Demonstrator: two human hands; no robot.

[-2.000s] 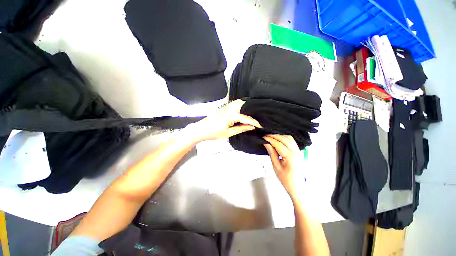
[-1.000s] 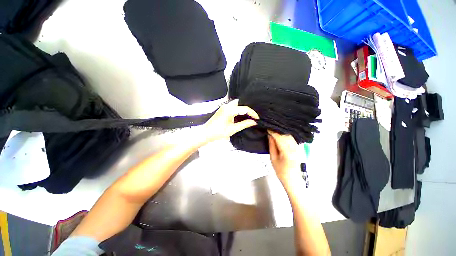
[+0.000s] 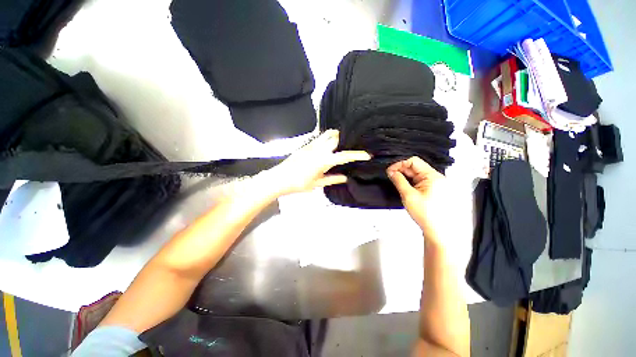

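A stack of black panels [image 3: 390, 80] lies on the steel table in front of me, its near layers fanned into several edges. My left hand [image 3: 310, 167] rests on the left side of the stack, fingers spread; whether it grips a layer is hard to tell. My right hand [image 3: 418, 185] is at the stack's near right side, thumb and index finger pinched at a panel edge. A long black strip [image 3: 202, 167] runs from the left pile to beneath my left wrist.
Large black panels [image 3: 244, 56] lie behind left, a black pile [image 3: 104, 160] at left. At right are long shaped pieces [image 3: 512, 216], a calculator [image 3: 496, 148], black strips [image 3: 566, 202], a red box [image 3: 519, 104] and a blue bin [image 3: 530, 28]. A green sheet [image 3: 422, 49] lies behind the stack.
My right hand has moved up and right along the stack, and more panel edges are fanned apart. My left hand's fingers have spread and stayed near the same place.
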